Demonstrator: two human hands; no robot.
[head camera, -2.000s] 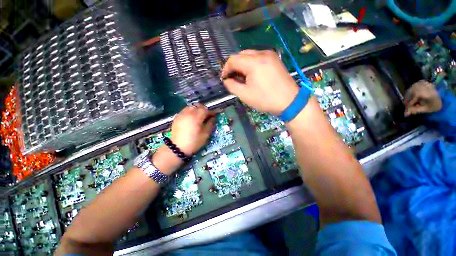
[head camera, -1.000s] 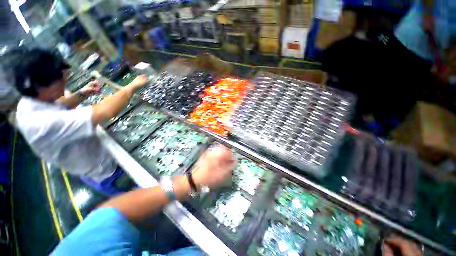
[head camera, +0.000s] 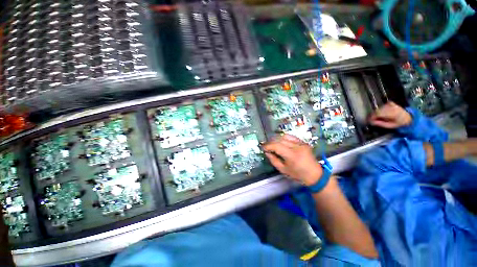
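Observation:
My right hand (head camera: 294, 157), bare with a blue wrist strap, is over the right edge of a green circuit board (head camera: 243, 152) in the middle carrier. Its fingers are bent near the board's corner; whether they hold a part cannot be told. The middle carrier (head camera: 204, 143) holds several boards, one with an orange part (head camera: 233, 97) at its top edge. The carrier to its right holds boards (head camera: 284, 100) with orange parts. My left hand is out of the picture.
A large component tray (head camera: 73, 49) stands at the back left, with a narrow tray (head camera: 219, 41) beside it. A plastic bag and card (head camera: 337, 41) lie behind the conveyor rail (head camera: 157, 219). A turquoise fan (head camera: 389, 26) is at upper right. Another person's hand (head camera: 391, 116) is at right.
The view has swung back right from the neighbour and orange heap. My left hand has left the picture. My right hand, earlier at the narrow tray, is now lower, at the boards.

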